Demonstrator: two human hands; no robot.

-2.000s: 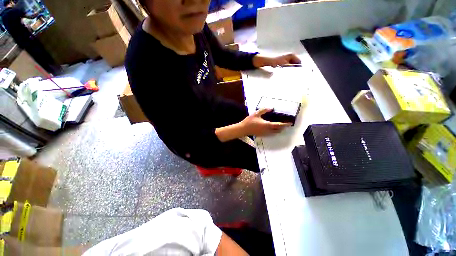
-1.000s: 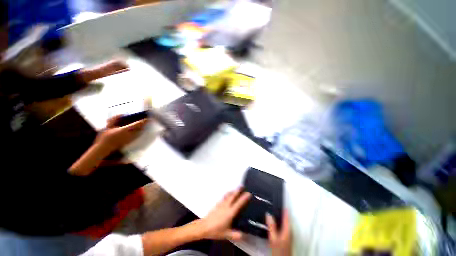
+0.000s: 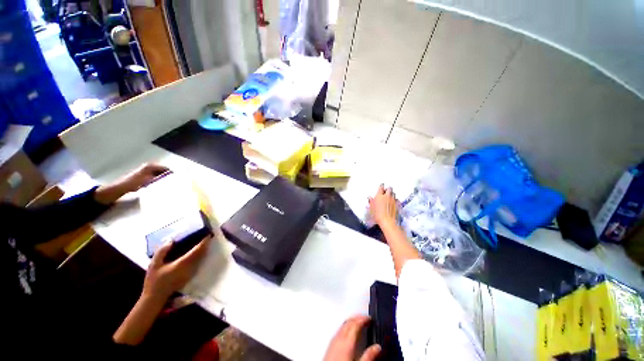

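Note:
A black box (image 3: 382, 317) lies on the white bench at the bottom centre, partly hidden by my right forearm. My left hand (image 3: 351, 340) is at its left side with fingers against it, cut off by the bottom edge. My right hand (image 3: 383, 206) reaches forward past the box to the black strip, beside a clear bag of small white-grey pieces (image 3: 439, 236). Its fingertips point away from me, and I cannot tell whether they hold anything. Stacked black boxes (image 3: 272, 224) with pale lettering stand left of my hands.
A coworker's hand (image 3: 169, 271) holds a small black box at the left. Yellow sleeves (image 3: 330, 163) lie behind the black stack. A blue bag (image 3: 510, 187) lies at the back right. Yellow packs in clear film (image 3: 575, 321) stand at the lower right.
The view has swung right. One second ago both my hands were on the black box; now my right hand has left it and reached forward beside the clear bag.

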